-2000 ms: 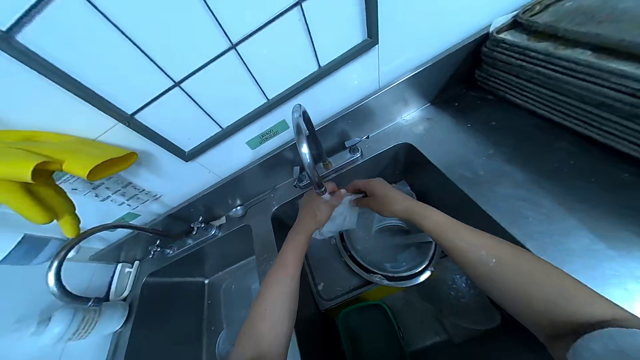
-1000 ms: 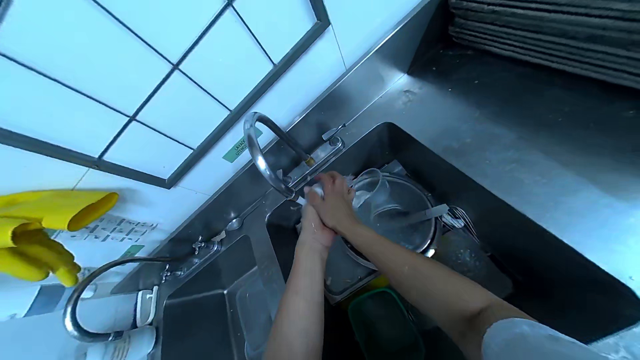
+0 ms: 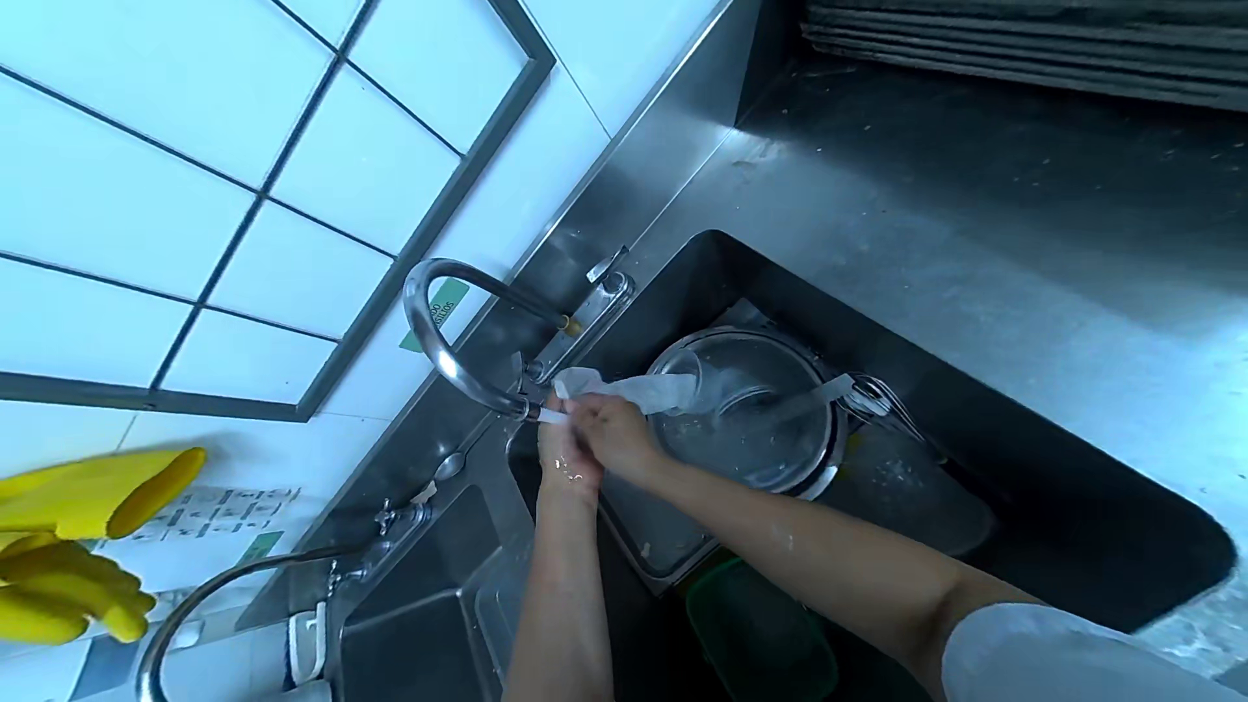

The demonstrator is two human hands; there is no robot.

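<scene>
A translucent, limp piece of plastic or cloth [image 3: 648,392] is held under the curved metal faucet [image 3: 444,356], whose water runs onto my hands. My right hand [image 3: 612,434] grips its near end, and the rest trails toward a clear cup [image 3: 685,369]. Close beside it is my left hand [image 3: 567,450], wet and partly covered by the right; whether it also grips the piece cannot be told. Below them in the sink, a round bowl or pan [image 3: 746,439] holds water and a pale flat utensil [image 3: 804,402].
A metal whisk [image 3: 882,400], a metal tray [image 3: 648,536] and a green plastic container [image 3: 760,629] lie in the sink. Stacked trays [image 3: 1024,49] stand on the steel counter [image 3: 975,224]. Yellow rubber gloves [image 3: 88,497] hang at the left, above a second faucet [image 3: 200,595].
My hands, clasped together one second ago, have moved slightly apart, and the translucent piece shows stretched out beside them. The view has shifted.
</scene>
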